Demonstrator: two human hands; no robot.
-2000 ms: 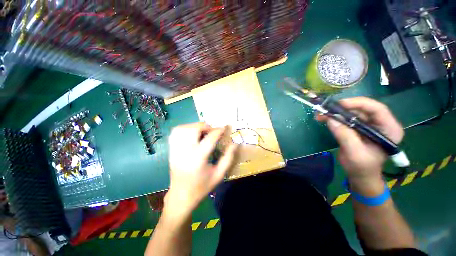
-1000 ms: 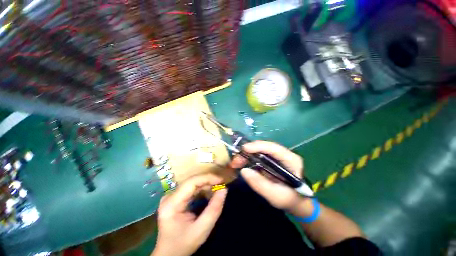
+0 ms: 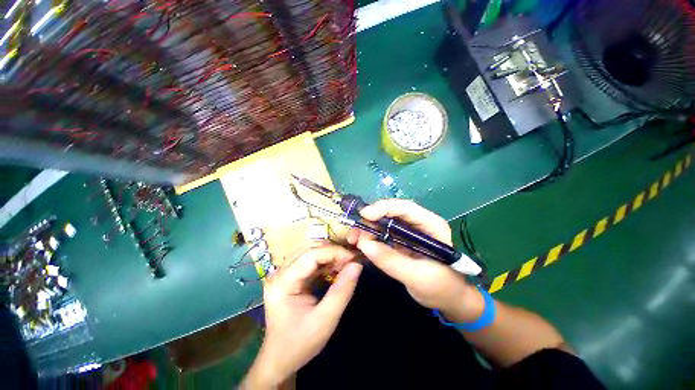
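My right hand (image 3: 408, 247) holds the black soldering iron (image 3: 419, 242) with its white rear end. The iron's tip is over the tan work board (image 3: 267, 187), beside the thin solder tube. My left hand (image 3: 312, 293) is near the board's front edge, thumb and forefinger close together; a small yellow-orange bit shows between them, too small to name. A silver-white pouch cell (image 3: 318, 232) lies by the fingers of both hands. A PCB panel strip (image 3: 261, 257) with thin wires lies at the board's left edge, partly hidden by my left hand.
Stacked trays of assemblies (image 3: 221, 84) stand behind the board. The tip-cleaning tin (image 3: 414, 128) and the black iron station (image 3: 507, 84) are at the back right, with a fan (image 3: 636, 57) beyond. Wired PCB strips (image 3: 137, 225) and a pile of cells (image 3: 34, 270) lie left.
The view has swung right, bringing the fan into view. The iron has moved from the right of the board to over it. My left hand has shifted towards the board's front edge.
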